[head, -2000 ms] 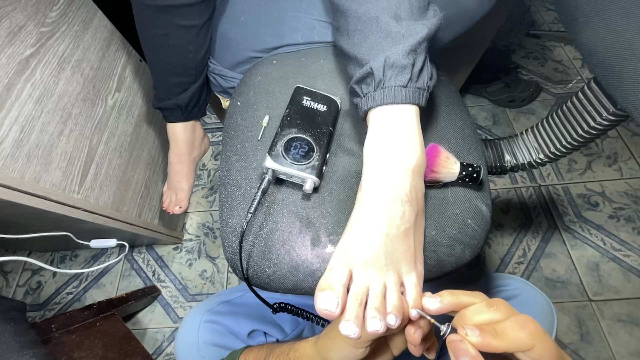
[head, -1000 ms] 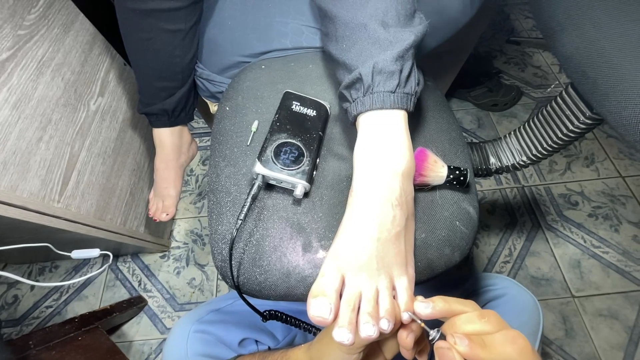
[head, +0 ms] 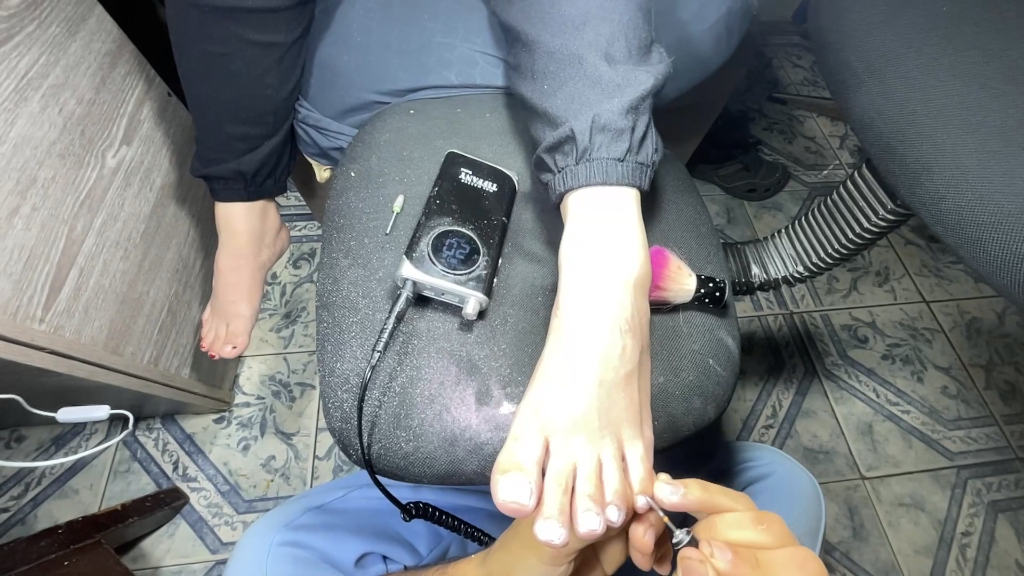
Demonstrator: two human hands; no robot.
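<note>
Another person's bare foot [head: 596,360] rests on a dark padded seat [head: 432,384], toes toward me. From below, my left hand [head: 536,552] holds the toes. My right hand [head: 736,528] grips an electric nail drill handpiece [head: 682,538], mostly hidden by the fingers, with its thin bit at the little toe. A black nail drill control unit [head: 464,232] with a lit display lies on the seat, its coiled cable [head: 448,520] running down toward my hands. Beside the unit lies a loose drill bit [head: 395,213]. A pink and white dust brush [head: 680,280] lies right of the foot.
Pale dust covers part of the seat. A ribbed flexible hose [head: 832,232] runs at the right near a dark chair back [head: 944,120]. The person's other foot [head: 240,276] stands on the tiled floor by a wooden cabinet [head: 88,208]. A white cord [head: 84,414] lies lower left.
The view has shifted slightly. Both hands stay at the toes, the drill bit still at the little toe; nothing else has plainly changed.
</note>
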